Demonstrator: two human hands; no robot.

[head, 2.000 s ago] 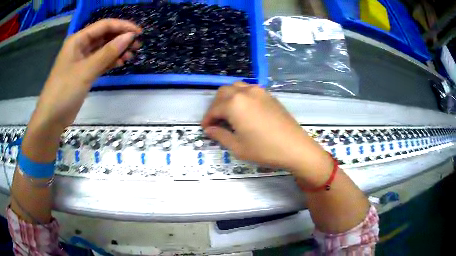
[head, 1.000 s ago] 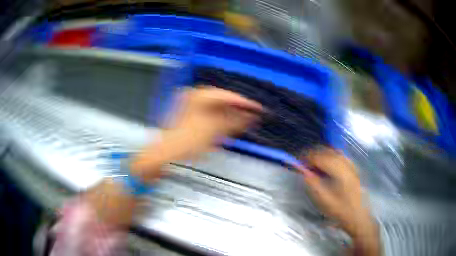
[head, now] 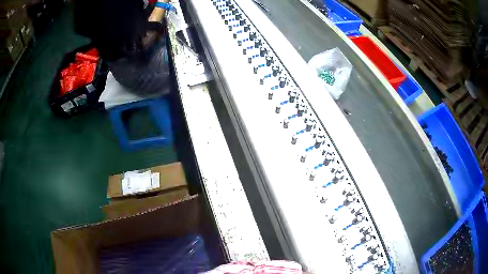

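Note:
A long row of white circuit board panels (head: 321,155) runs along the metal-edged track (head: 262,160), with upright dark cylinders and small blue parts on the boards. A blue component bin (head: 425,262) holding small dark parts is cut off at the lower right corner. Neither of my hands shows. Only a pink and white sleeve (head: 257,266) is visible at the bottom edge.
A clear bag with green bits (head: 330,72) lies on the grey belt (head: 396,144). Blue bins (head: 452,134) and a red bin (head: 379,60) line the far side. Left are cardboard boxes (head: 80,241), a blue stool (head: 142,126), a black crate (head: 63,107) and a seated person (head: 126,37).
The view has swung left along the line. Both hands, seen near the large bin before, are out of the picture. The floor, boxes and another person have come into view.

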